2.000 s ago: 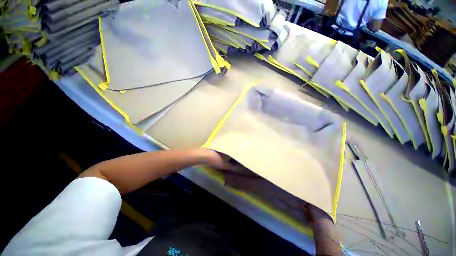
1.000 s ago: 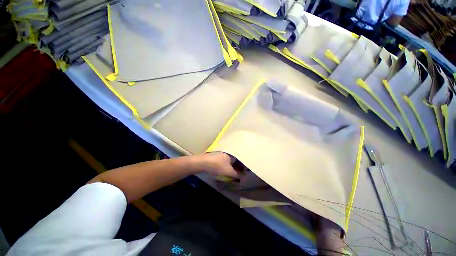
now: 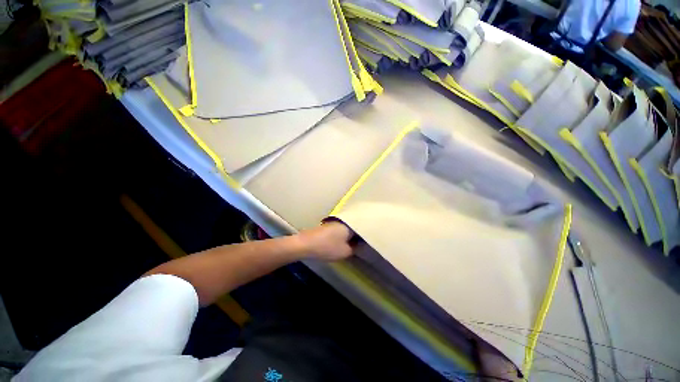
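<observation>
A light grey-beige panel piece (image 3: 447, 254) with yellow edge strips down both sides lies before me, its near edge raised and open. My left hand (image 3: 330, 240) is at its near left corner, gripping the edge, with the fingertips hidden inside the opening. My right hand (image 3: 498, 363) is at the near right corner, mostly under the panel and cut off by the frame's bottom edge; its fingers are hidden. A darker inner layer with a blurred yellow strip shows below the raised edge.
Waiting panels (image 3: 272, 56) overlap at the upper left, beside stacked grey pieces (image 3: 138, 45). A row of folded panels (image 3: 581, 134) stands along the far edge. A flat bar (image 3: 584, 321) and thin rod (image 3: 601, 310) lie right. A person (image 3: 596, 22) is beyond.
The view has shifted, so the table's things sit lower right. My left hand stays at the near left corner with its fingers now further inside. The light tail seen below the opening no longer shows.
</observation>
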